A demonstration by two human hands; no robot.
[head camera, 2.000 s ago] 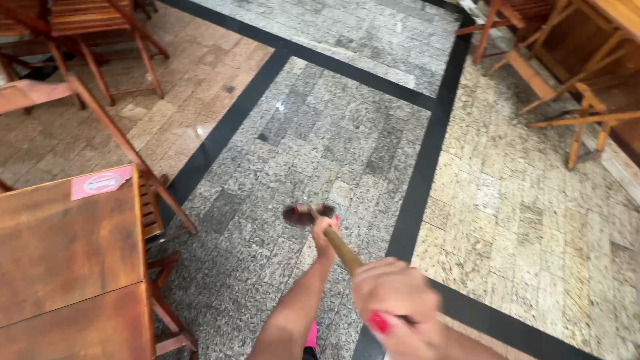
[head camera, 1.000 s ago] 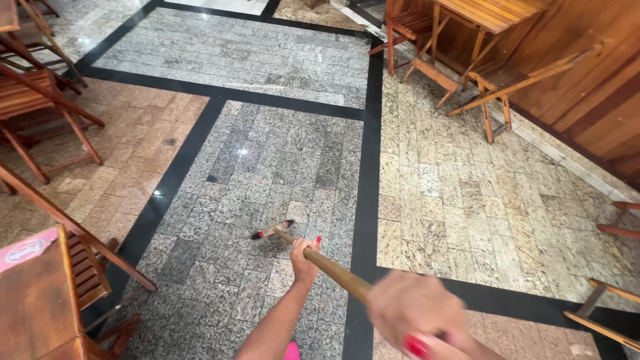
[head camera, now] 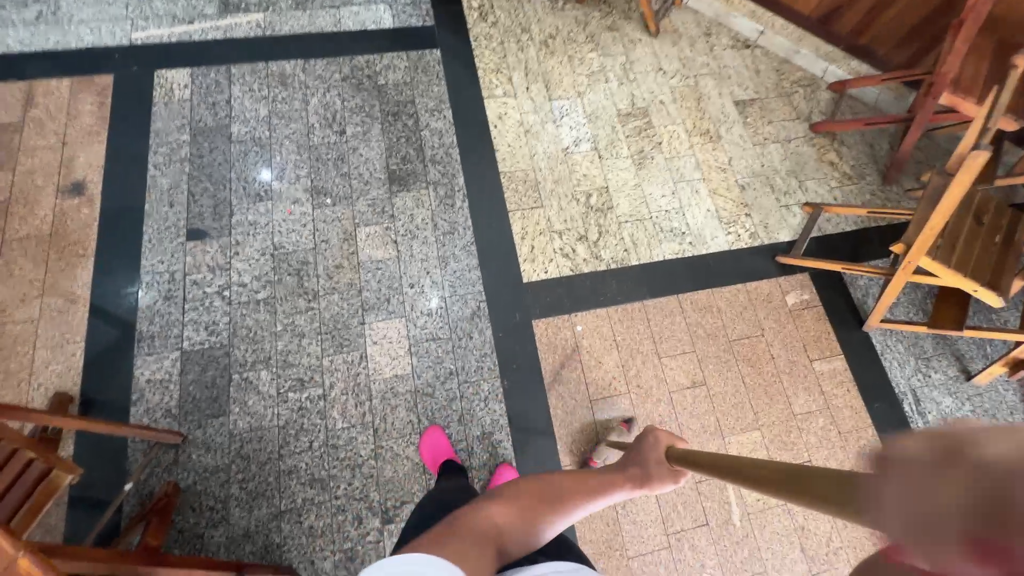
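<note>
A long wooden broom handle (head camera: 768, 478) slants from the lower right towards the floor. My left hand (head camera: 658, 459) is closed around its lower part, just above the broom head (head camera: 610, 444), which rests on the pinkish-brown tiles and is partly hidden by that hand. Blurred and close to the camera, my right hand (head camera: 952, 496) grips the upper end of the handle at the right edge. Small white bits lie on the floor near the broom head.
Folding wooden chairs (head camera: 932, 248) stand at the right, near a wood-panelled wall (head camera: 832, 28). Another slatted wooden chair (head camera: 36, 472) is at the lower left. My pink shoes (head camera: 436, 450) are on grey granite tiles, left of a black floor strip (head camera: 500, 320).
The broom head has moved from the grey tiles across the black strip onto the pinkish-brown tiles at the right. Both hands have moved right and still hold the handle. The view has turned right.
</note>
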